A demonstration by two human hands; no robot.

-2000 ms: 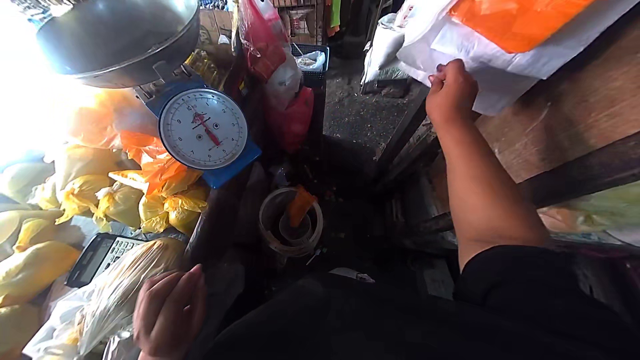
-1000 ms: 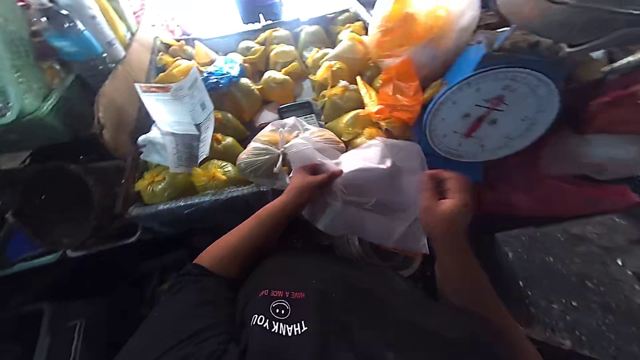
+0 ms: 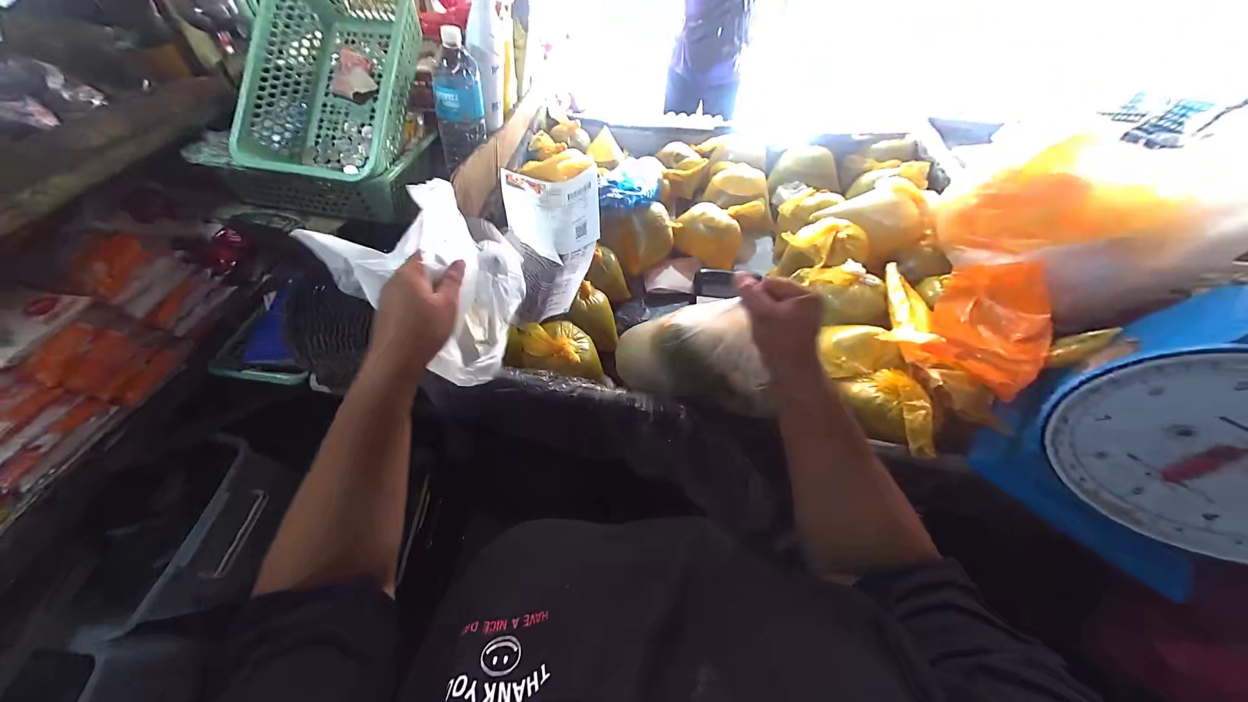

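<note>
My left hand (image 3: pixel 421 302) grips a crumpled white plastic bag (image 3: pixel 468 292), held at the left edge of the tray. To the right, my right hand (image 3: pixel 780 312) pinches the top of a filled clear plastic bag (image 3: pixel 687 353), which lies at the tray's near edge. Around it sit several knotted yellow plastic bags (image 3: pixel 707 234) with filling. A dark calculator (image 3: pixel 715 283) lies partly hidden just behind the clear bag. Between my left hand and the yellow bags stands a folded printed paper (image 3: pixel 558 229).
A blue dial scale (image 3: pixel 1150 429) stands at the right, beside orange plastic bags (image 3: pixel 1004 322). A green basket (image 3: pixel 327 88) with coins and a water bottle (image 3: pixel 458 102) are at the back left. A person (image 3: pixel 709 54) stands beyond the tray.
The view has swung left. One second ago both my hands were at a white bag over the tray; now my left hand has it farther left, and my right hand is at the clear bag.
</note>
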